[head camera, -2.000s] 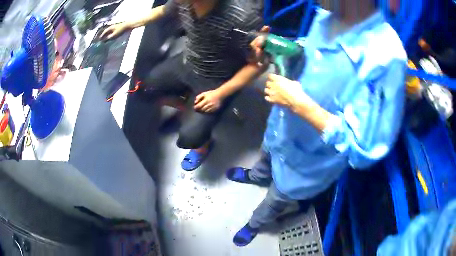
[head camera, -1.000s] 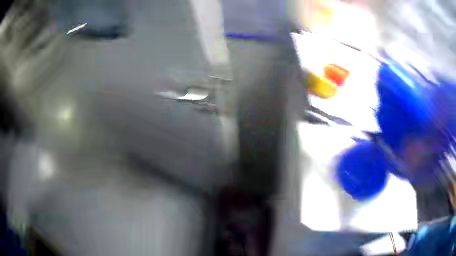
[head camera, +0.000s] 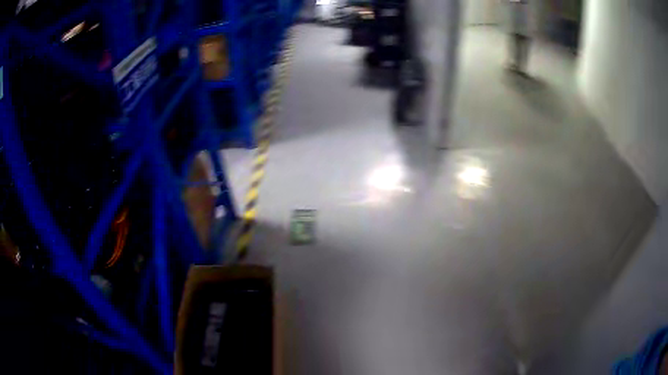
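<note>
Neither of my hands is in the picture. An open brown cardboard box (head camera: 279, 329) stands on the floor at the lower middle-left, cut off by the bottom edge. A black item with a white label (head camera: 214, 334) lies inside it. A blurred blue sleeve (head camera: 648, 360) shows at the bottom right corner, with no hand visible.
Blue storage racks (head camera: 157, 161) with diagonal braces fill the left side. Yellow-black floor tape (head camera: 258, 170) runs along them. A green floor sign (head camera: 302, 226) lies right of the tape. Dark stacked objects (head camera: 387, 40) and a distant person's legs (head camera: 519, 51) show farther back. A pale wall (head camera: 628, 88) stands right.
The view has swung away from the white desk, the blue fan and the two people to the blue racks and corridor. No hand of mine shows in any frame.
</note>
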